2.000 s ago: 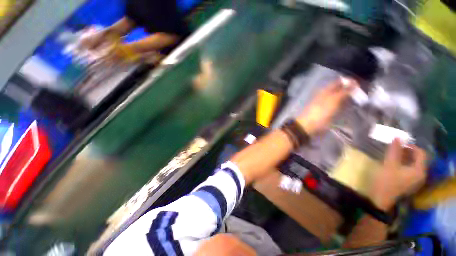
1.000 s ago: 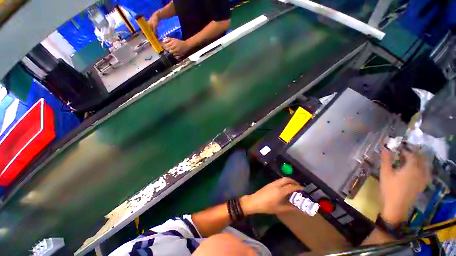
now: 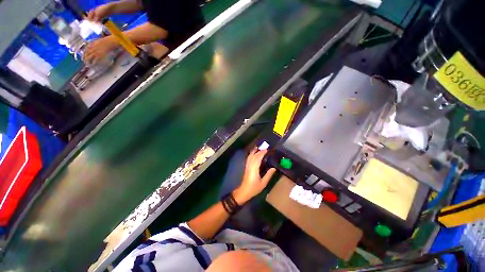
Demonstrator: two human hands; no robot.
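My left hand (image 3: 254, 174) is at the left end of the black front panel (image 3: 303, 174), fingers apart and empty, beside the left green button (image 3: 286, 163). My right hand is not in view. A cluster of white plastic parts (image 3: 306, 196) lies at the panel's front edge by the brown cardboard pad (image 3: 319, 223), left of the red button (image 3: 330, 196). The silver fixture (image 3: 367, 150) sits on the grey base plate (image 3: 335, 117). Crumpled white wrap (image 3: 407, 130) is behind it, partly hiding what is there.
A green conveyor belt (image 3: 159, 122) with a worn edge runs along the left. A pale yellow sheet (image 3: 385, 188) lies on the machine bed. Yellow-black bars (image 3: 287, 114) flank the bed. The labelled black cylinder (image 3: 460, 77) is upper right. Another person's hands (image 3: 101, 50) work across the belt.
My left hand has let go of the white parts and moved left to the panel's end. My right hand has left the fixture area and gone out of view.
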